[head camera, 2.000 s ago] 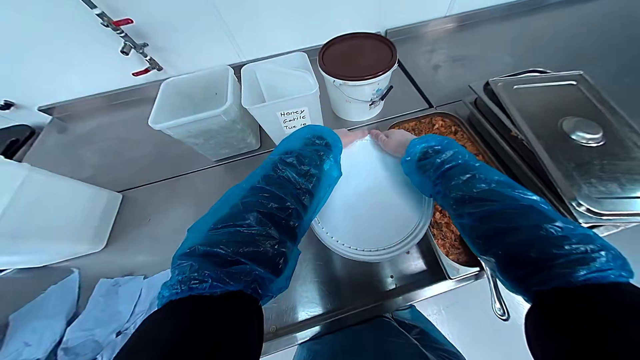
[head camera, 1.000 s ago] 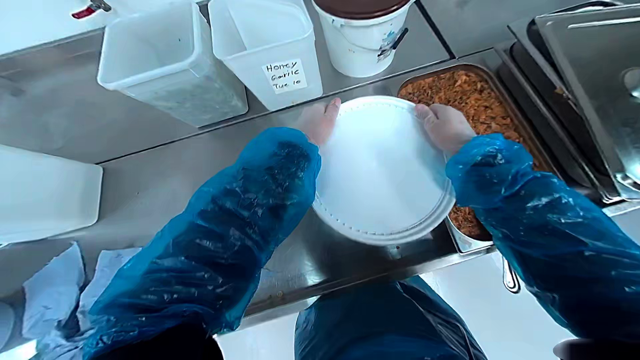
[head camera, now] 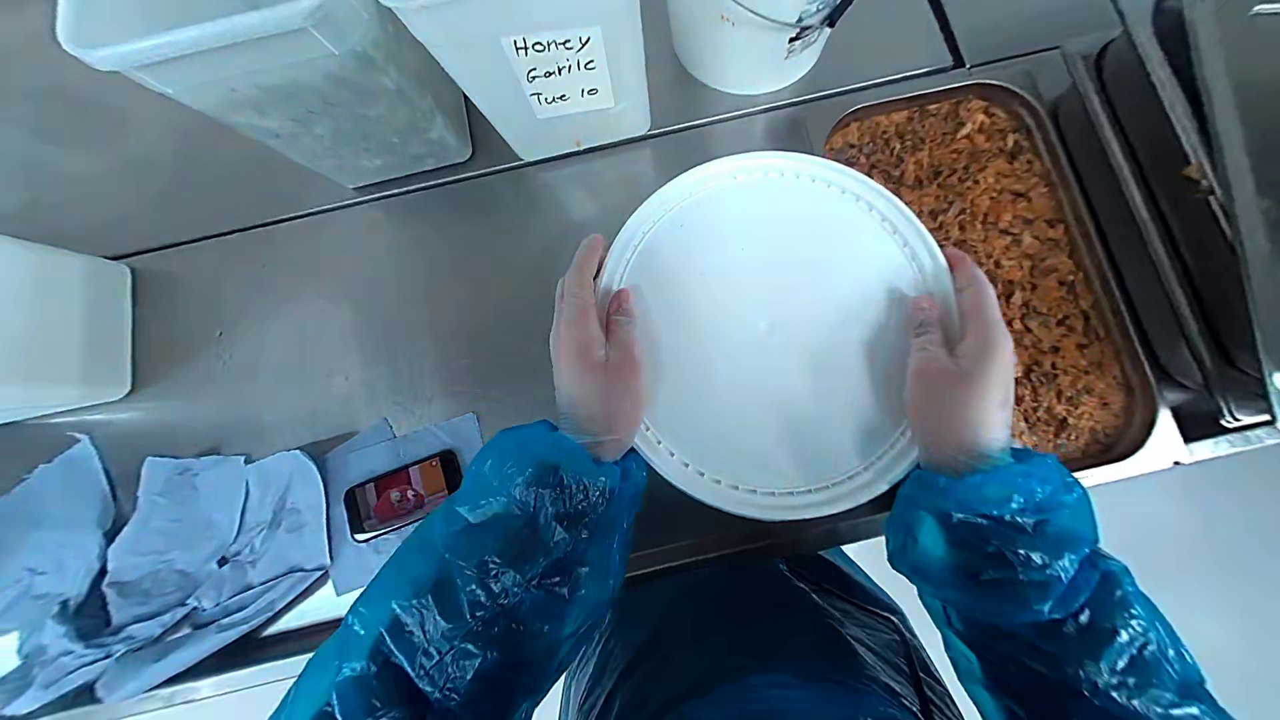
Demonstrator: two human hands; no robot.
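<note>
A round white plastic bucket lid [head camera: 770,340] lies level between my hands, its flat face up, over the steel counter's front edge. My left hand [head camera: 600,350], in a clear glove, grips its left rim with the thumb on top. On the right rim my right hand [head camera: 960,360], gloved too, holds in the same way. Whatever is under the lid is hidden. Just right of it, partly behind my right hand, a steel tray [head camera: 1140,370] holds shredded brown-orange food [head camera: 1010,230].
Behind stand two tall translucent plastic containers [head camera: 300,90] [head camera: 590,90], one with a handwritten label, and a white bucket [head camera: 740,50]. A white container [head camera: 60,330] is at the left. Blue paper towels [head camera: 220,540] and a phone [head camera: 402,494] lie front left. Dark pans [head camera: 1150,200] stand right.
Both hands have moved from the lid's far edge to its left and right sides, nearer my body. The view has moved closer to the counter, and the phone now shows.
</note>
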